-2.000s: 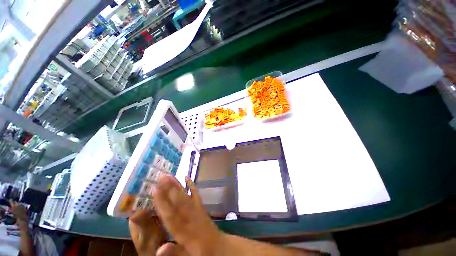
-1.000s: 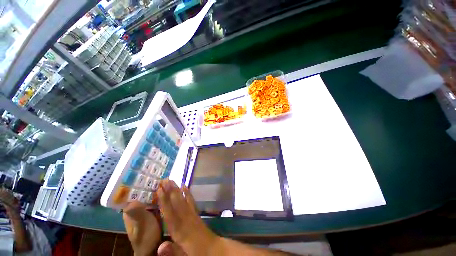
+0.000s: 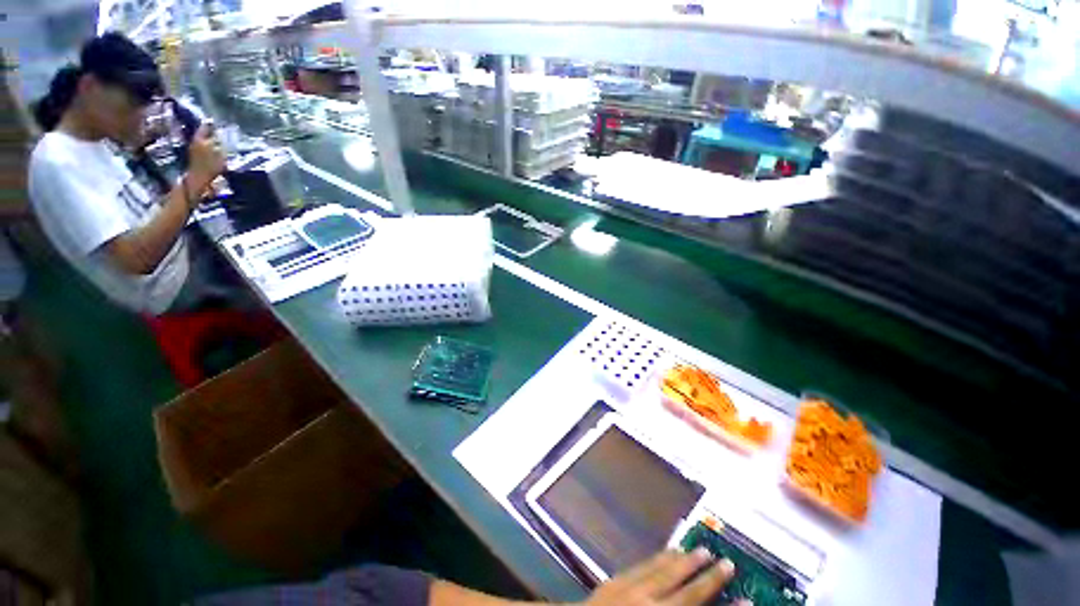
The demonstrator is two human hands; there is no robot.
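The white front housing (image 3: pixel 554 501) lies flat on the dark fixture (image 3: pixel 522 483) near the front edge of the bench, its dark panel (image 3: pixel 622 497) at the left. A green circuit board (image 3: pixel 758 571) lies in its right section, cut off by the bottom edge of the picture. My left hand (image 3: pixel 666 580) reaches in from the bottom left, its fingertips resting on the left part of the board. The thumb and the underside of the hand are hidden. My right hand is out of the picture.
Two clear trays of orange keycaps (image 3: pixel 711 405) (image 3: pixel 833 462) and a small keypad stack (image 3: pixel 624 355) stand behind the housing. Further left are spare circuit boards (image 3: pixel 452 371) and a large keypad stack (image 3: pixel 420 266). A person (image 3: pixel 113 195) sits far left, behind an open carton (image 3: pixel 267 444).
The view has swung left. The calculator housing, earlier held up by both hands with its keys showing, now lies on the fixture with a circuit board in it. My right hand has left the picture.
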